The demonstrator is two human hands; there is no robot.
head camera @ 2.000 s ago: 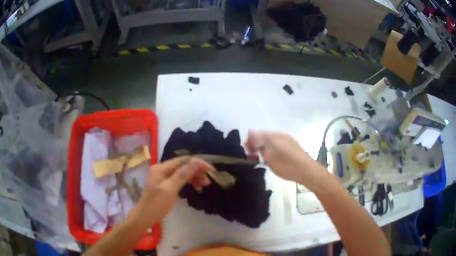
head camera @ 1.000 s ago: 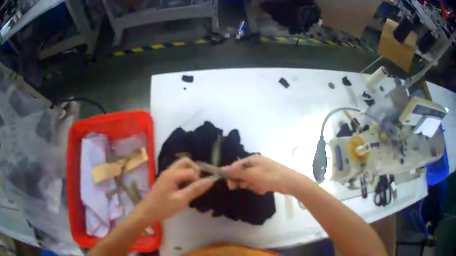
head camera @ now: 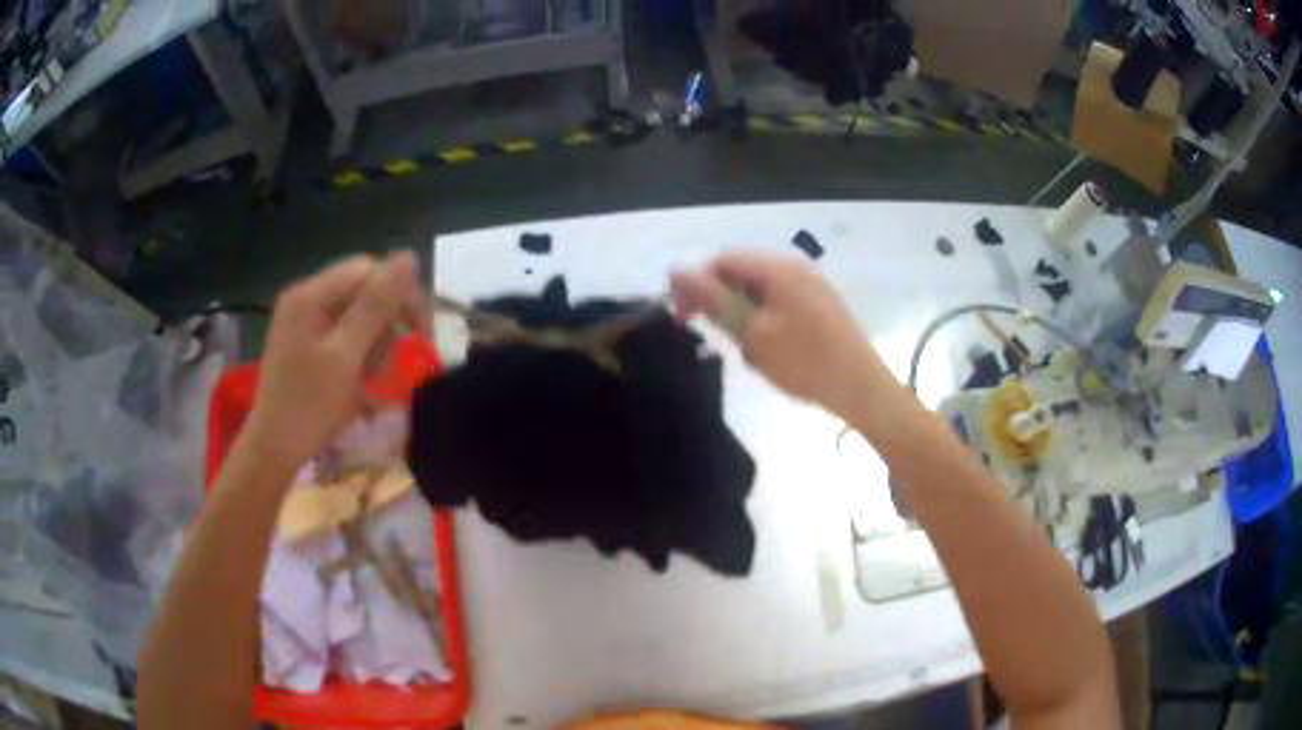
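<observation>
A bunched bundle of black fabric pieces [head camera: 586, 442] is in front of me over the white table. A thin grey-brown tie strip [head camera: 550, 337] runs across its far part, pulled out to both sides. My left hand [head camera: 343, 328] is closed on the strip's left end, above the far edge of the red basket. My right hand [head camera: 757, 307] is closed on the strip's right end, at the bundle's far right. Both hands are slightly blurred. A knot near the strip's middle cannot be made out clearly.
The red plastic basket [head camera: 460, 628] at left holds white pieces, a tan paper tag [head camera: 336, 502] and loose strips. The sewing machine [head camera: 1099, 428], scissors [head camera: 1102, 542] and thread cone [head camera: 1078, 211] are at right. Black scraps [head camera: 536, 244] lie along the table's far side.
My hands were close together over the bundle's middle. They have moved apart and away from me, stretching the strip. The bundle has shifted slightly away from me with them.
</observation>
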